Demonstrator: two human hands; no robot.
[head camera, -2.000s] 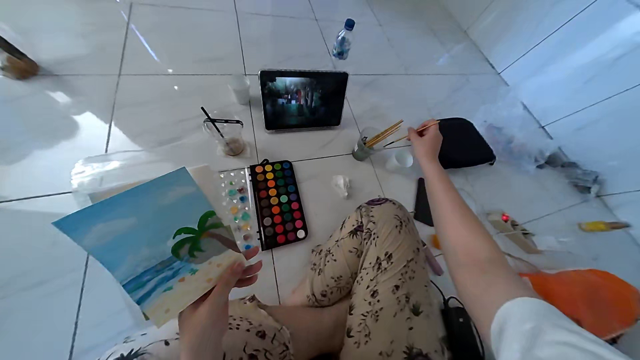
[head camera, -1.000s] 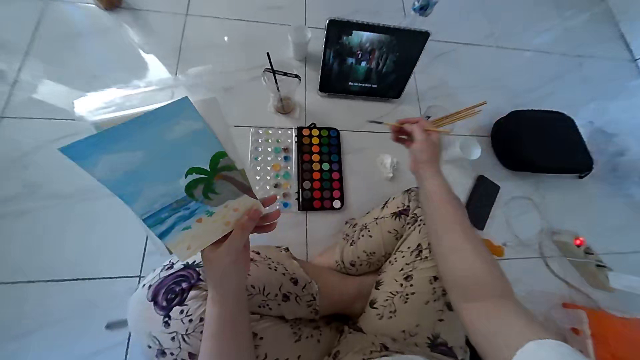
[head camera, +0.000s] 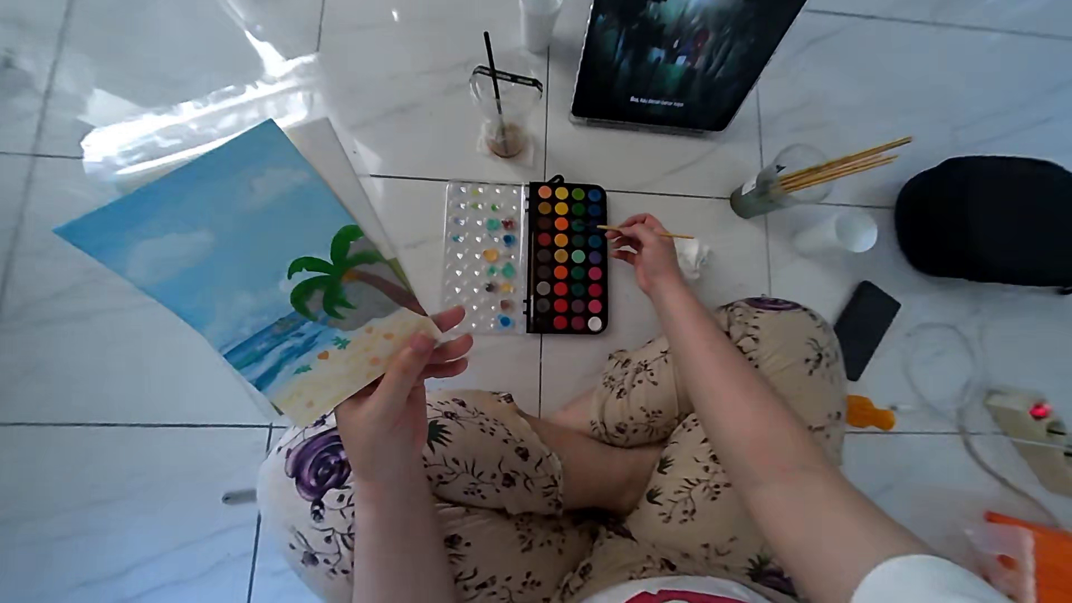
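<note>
My left hand (head camera: 402, 385) grips the lower right corner of a beach painting (head camera: 243, 243) with a palm tree, sea and sand. Between the fingers of my right hand (head camera: 649, 251) is a thin paintbrush (head camera: 670, 235), its tip over the right column of the watercolor palette (head camera: 569, 260). Whether the tip touches paint I cannot tell. The palette's clear mixing lid (head camera: 456, 260), spotted with paint, lies open on its left. A crumpled white tissue (head camera: 693, 256) is just beside my right hand. Several more brushes (head camera: 846, 167) lean in a jar of cloudy water (head camera: 754, 194).
A tablet (head camera: 678, 67) stands beyond the palette, near a plastic cup with a black straw (head camera: 504, 138) and a white cup (head camera: 538, 21). Rightward are another white cup (head camera: 850, 232), a black case (head camera: 988, 219), a phone (head camera: 868, 328), an orange tube (head camera: 869, 413) and a power strip (head camera: 1030, 427) with cable.
My right hand, with the brush, has moved from beside the brush jar to the right edge of the palette. My left hand still holds the painting. The view has shifted.
</note>
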